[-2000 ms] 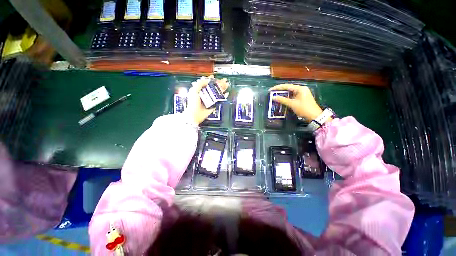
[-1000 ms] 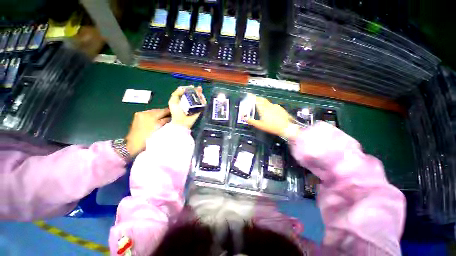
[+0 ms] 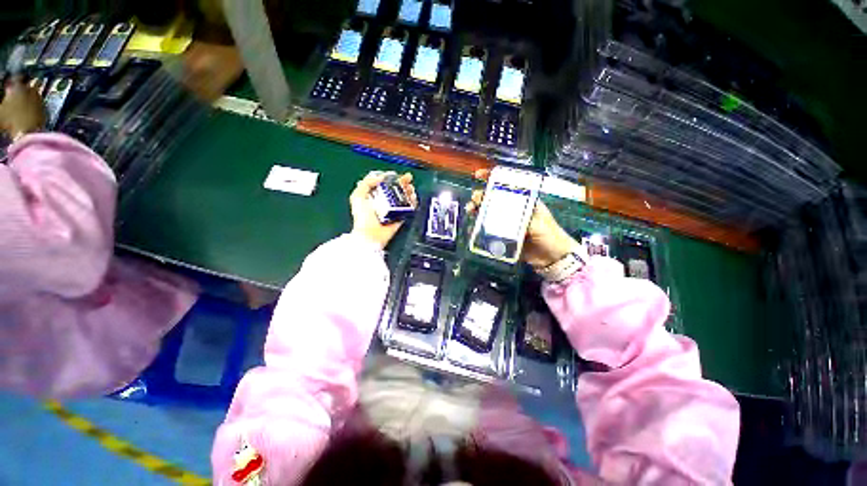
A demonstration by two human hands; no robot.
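Note:
My left hand (image 3: 373, 211) holds a small stack of batteries (image 3: 393, 198), dark with white labels, just left of the tray. My right hand (image 3: 544, 239) holds up a pale-edged phone (image 3: 504, 214) over the tray, its face towards me, with a bright screen and a round button at the near end. The clear blister tray (image 3: 428, 355) holds black phones in two rows of pockets. One in the back row (image 3: 442, 220) shows a labelled battery. Front-row phones (image 3: 419, 298) show white rectangles. My right fingers are partly hidden behind the raised phone.
A white card-like piece (image 3: 291, 180) lies on the green mat. A blue pen (image 3: 385, 157) lies by the orange-brown ledge (image 3: 637, 209). Open phones (image 3: 414, 102) stand in a tray behind it. Stacked trays (image 3: 703, 142) fill the rear right. A neighbour's pink sleeve (image 3: 67, 199) is at the left.
My right hand has lifted the pale-edged phone above the tray. The neighbour's hand beside my left hand has drawn back left. The dark-ended pen by the white piece is gone. The view has turned left.

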